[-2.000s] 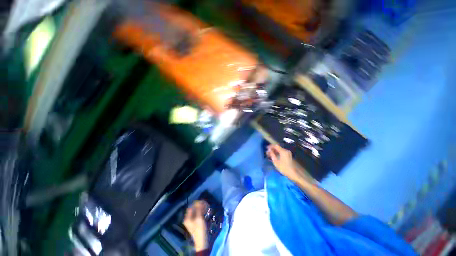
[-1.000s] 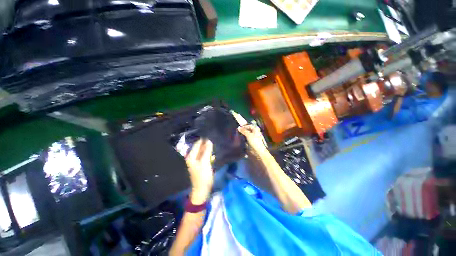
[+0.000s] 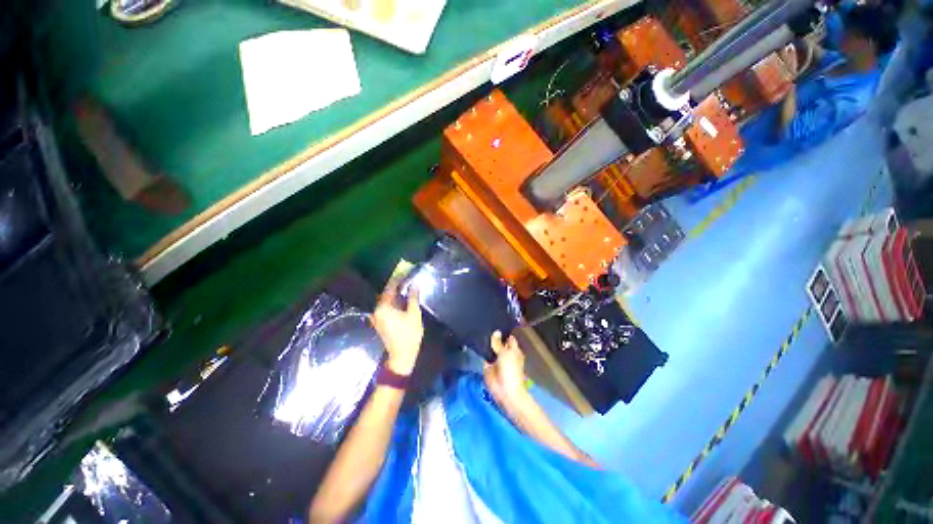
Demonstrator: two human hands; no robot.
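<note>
A glossy black screen panel (image 3: 465, 302) is held in front of me, beside the orange press fixture. My left hand (image 3: 399, 325) grips its left edge, with a dark red band on the wrist. My right hand (image 3: 505, 366) grips its lower right edge. Another panel under wrinkled, glaring clear film (image 3: 332, 368) lies on the black foam-lined tray (image 3: 220, 435) to the left. The fingertips are partly hidden by the held panel.
The orange press fixture (image 3: 517, 194) stands ahead with a silver cylinder. An open box of clips (image 3: 593, 343) is at right. A shelf (image 3: 205, 230) holds white paper and black blister trays (image 3: 61, 297). A person in blue (image 3: 839, 87) is at upper right.
The view has turned, bringing the press fixture nearer the centre. Both hands now hold the panel clearly between them, and a film-covered panel shows on the tray.
</note>
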